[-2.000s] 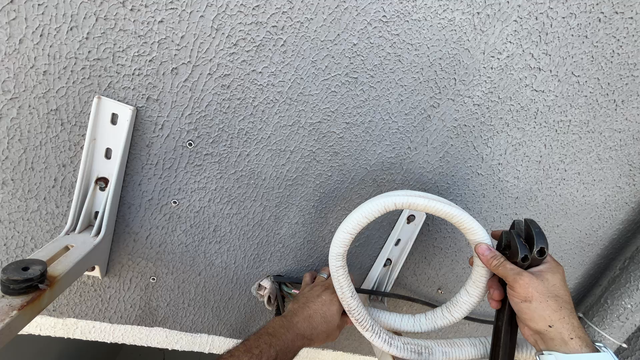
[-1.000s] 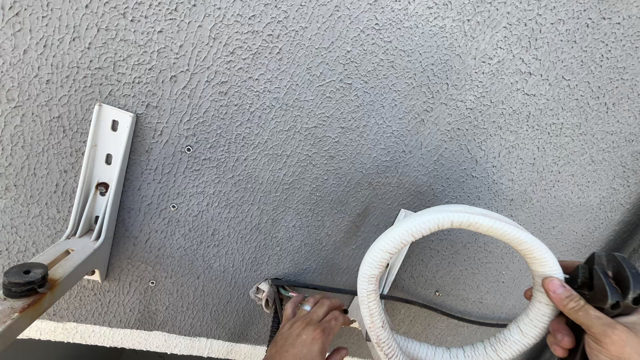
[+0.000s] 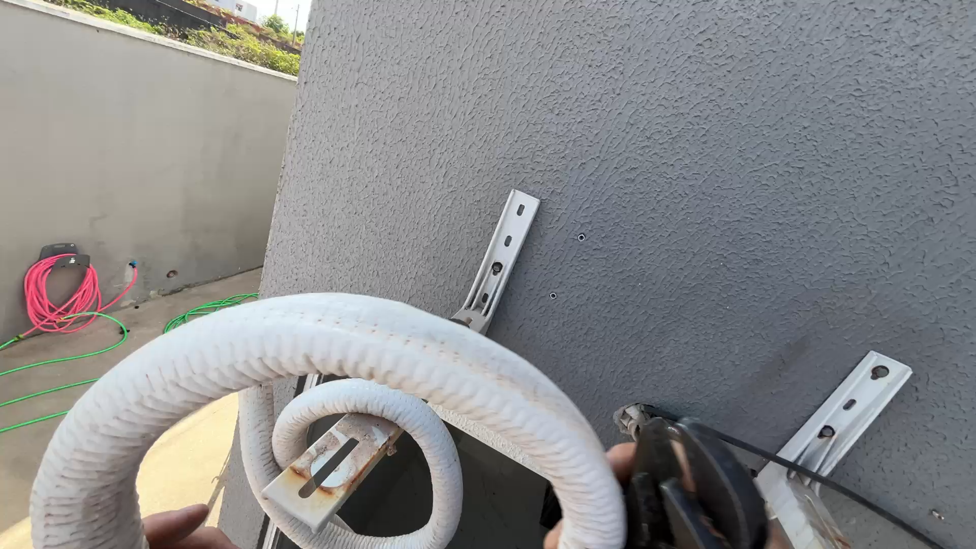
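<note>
White tape-wrapped tubing (image 3: 358,328) arcs across the foreground in a large loop. Behind it, a smaller wrapped loop (image 3: 450,473) surrounds the rusty slotted end of a metal bracket arm (image 3: 324,476). My left hand (image 3: 183,528) shows only its fingers, beside the large loop's left side; its grip is hidden. My right hand (image 3: 621,461) holds the loop's right side, mostly hidden by the tubing and a blurred dark object (image 3: 690,484) with several rounded ends. A black cable (image 3: 808,473) runs from wires (image 3: 631,418) at the wall past the right-hand bracket.
A white wall bracket (image 3: 507,252) is fixed to the textured grey wall (image 3: 648,137), and another bracket (image 3: 846,412) stands lower right. Screw anchors (image 3: 581,237) dot the wall. At left, a pink hose (image 3: 65,293) hangs on a boundary wall, above green hose (image 3: 69,355) on the ground.
The view has swung left, bringing the boundary wall and hoses into sight. My left hand has left the wires at the wall and is now by the loop's left side.
</note>
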